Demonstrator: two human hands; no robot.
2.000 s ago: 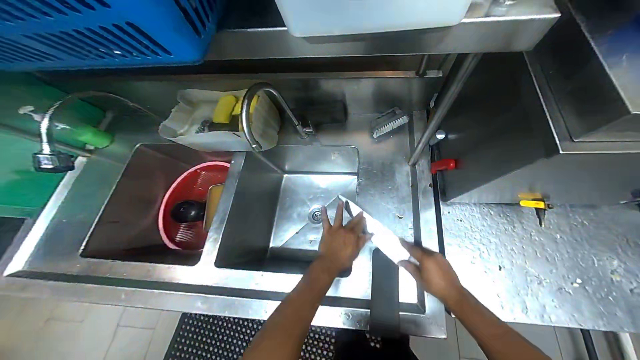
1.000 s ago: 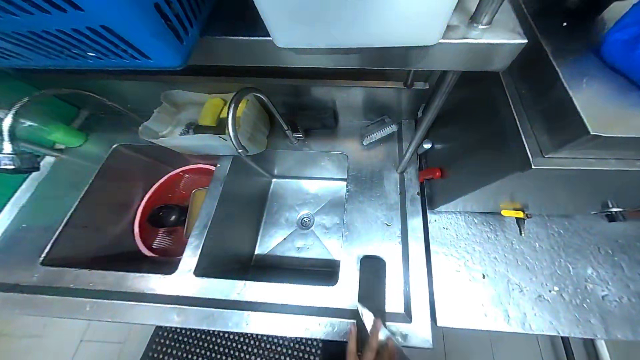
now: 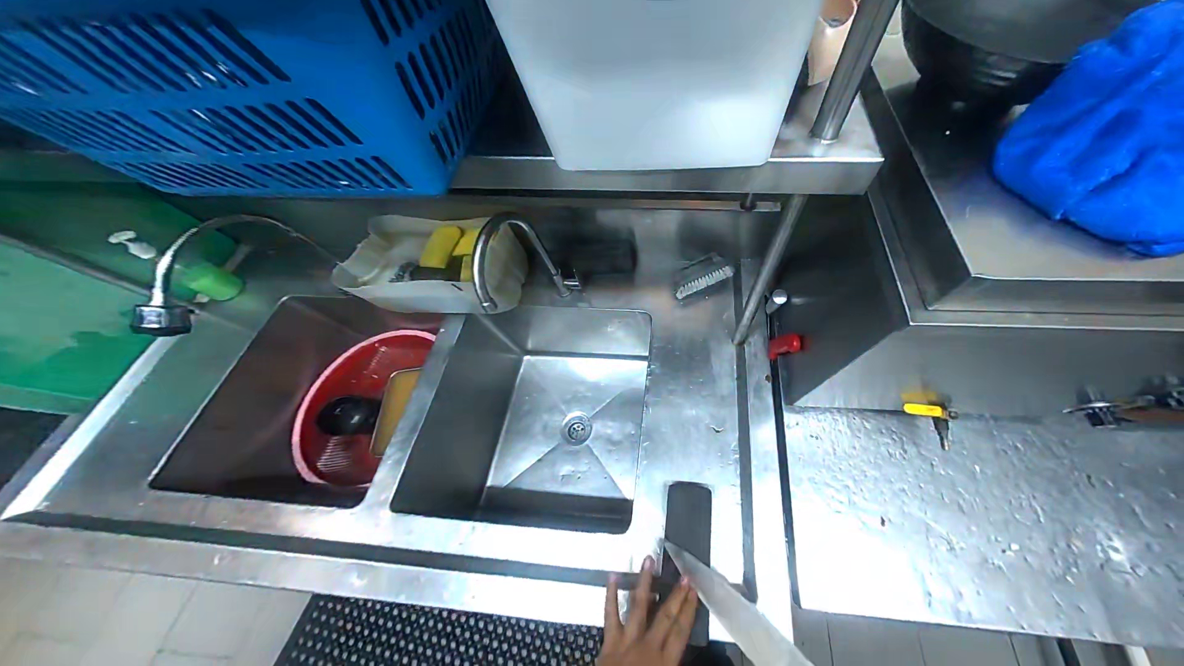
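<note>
A dark sharpening stone (image 3: 688,518) lies on the steel rim to the right of the sink basin, its long side running front to back. Across its near part slants a knife blade (image 3: 740,610), tip toward the upper left. My left hand (image 3: 650,620) is at the bottom edge, fingers spread, with the fingertips at the stone and beside the blade; how firmly they touch is unclear. Neither the knife's handle nor my right hand shows, as both would lie below the frame.
Left of the stone is an empty-bottomed steel basin (image 3: 564,421); farther left, a red colander (image 3: 319,416) sits in another basin. A curved faucet (image 3: 481,268), a scrub brush (image 3: 705,277) and a white tub (image 3: 398,287) stand behind. A blue crate (image 3: 277,102) overhangs the back left.
Two seconds ago both hands and the knife were over the basin's right edge. They have moved down toward the front, and my right hand has left the view.
</note>
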